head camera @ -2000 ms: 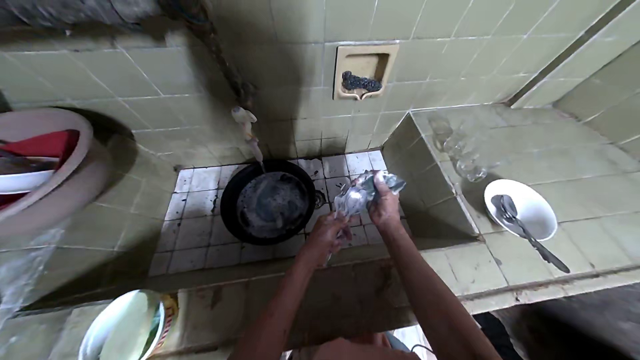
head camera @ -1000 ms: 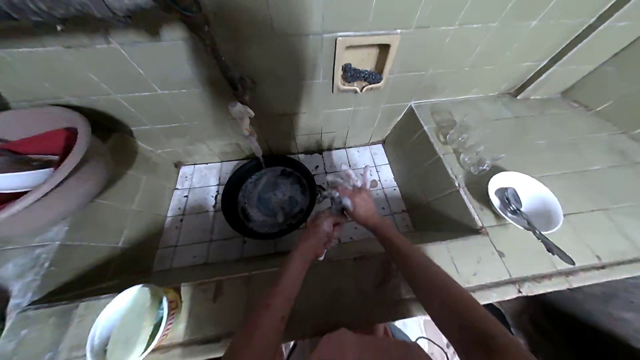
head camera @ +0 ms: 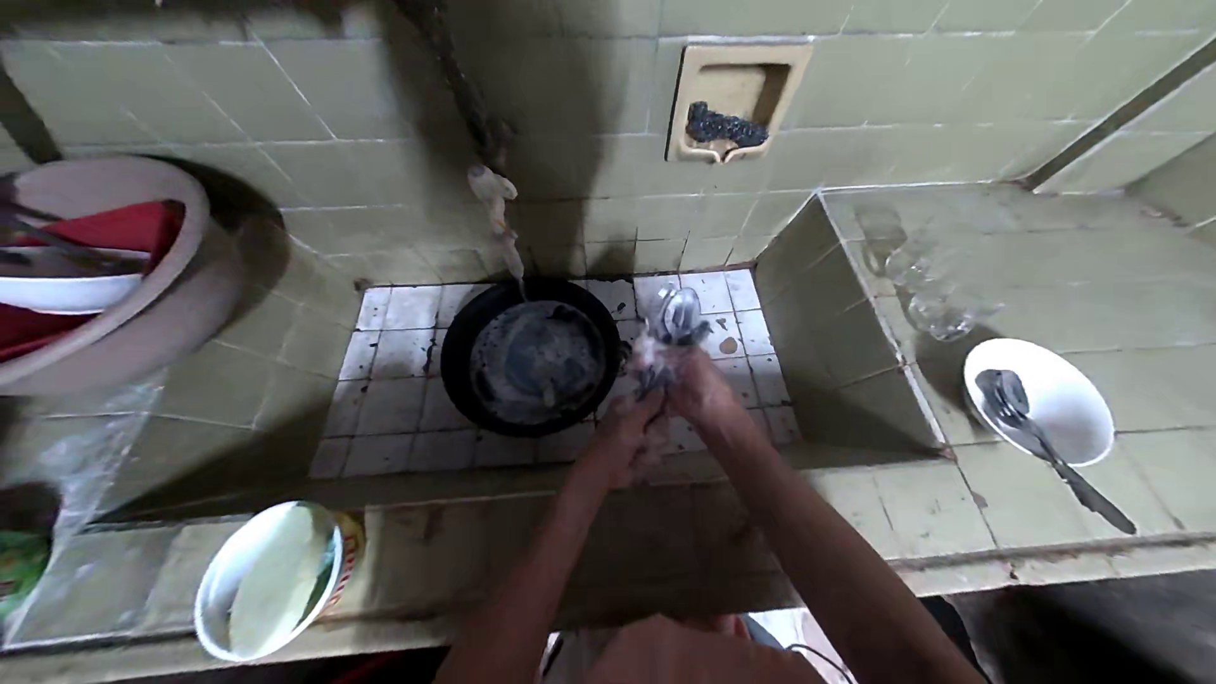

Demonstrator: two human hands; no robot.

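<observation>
Over the right part of the tiled sink, my left hand (head camera: 627,432) and my right hand (head camera: 695,385) are close together, both closed on a bunch of soapy metal spoons (head camera: 678,313). The spoon bowls point away from me, above my right hand. Foam and blur hide the fingers, and how many pieces there are cannot be told. Left of my hands, a black round pan (head camera: 456,361) with sudsy water rests on the white tiles. A thin stream falls into it from a wrapped tap (head camera: 494,195).
On the right ledge stand a white bowl (head camera: 1073,404) with a large spoon (head camera: 1054,451) and several clear glasses (head camera: 936,313). A white tub (head camera: 209,589) sits at front left, a large basin (head camera: 204,237) with dishes at far left. A soap dish (head camera: 793,71) on the wall holds a dark scrubber (head camera: 727,126).
Two seconds ago my hands held a shiny, clear-looking item higher up. Now they are lower and closer together around the soapy spoons.
</observation>
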